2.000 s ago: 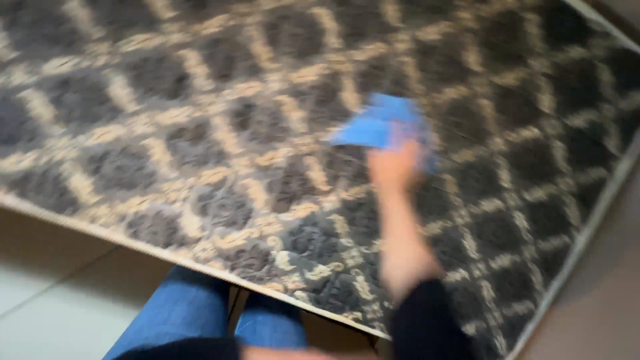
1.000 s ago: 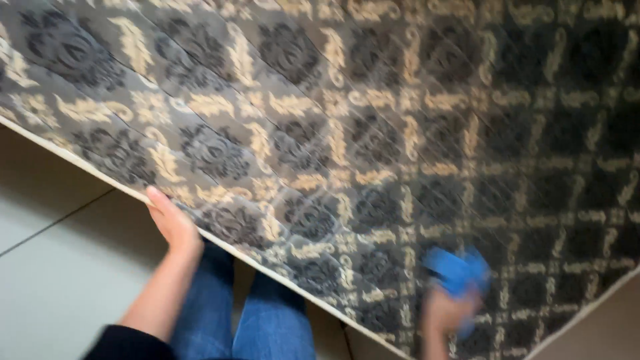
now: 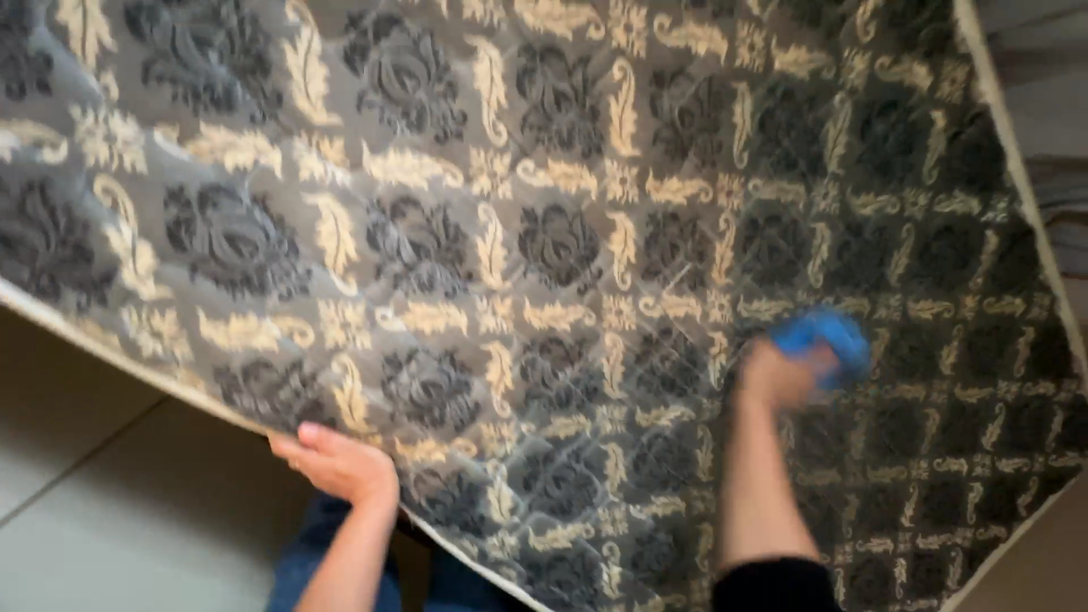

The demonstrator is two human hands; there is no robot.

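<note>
A large quilted fabric cover (image 3: 557, 242), grey with dark floral motifs, cream leaf bands and pale edging, fills most of the head view. At its lower left edge my left hand (image 3: 344, 463) holds the border, thumb on top, the other fingers partly hidden. Over the darker right part my right hand (image 3: 786, 370), blurred, is closed on a blue cloth (image 3: 823, 344) against the patterned surface.
Light floor tiles (image 3: 102, 527) with a dark joint lie at the lower left. My legs in blue jeans (image 3: 331, 544) are below the cover's near edge. Beyond its right edge is a greyish surface (image 3: 1041, 93) with dark lines.
My left hand, on the cover's edge one second ago, still holds it there. My right hand with the blue cloth has moved up over the cover since one second ago.
</note>
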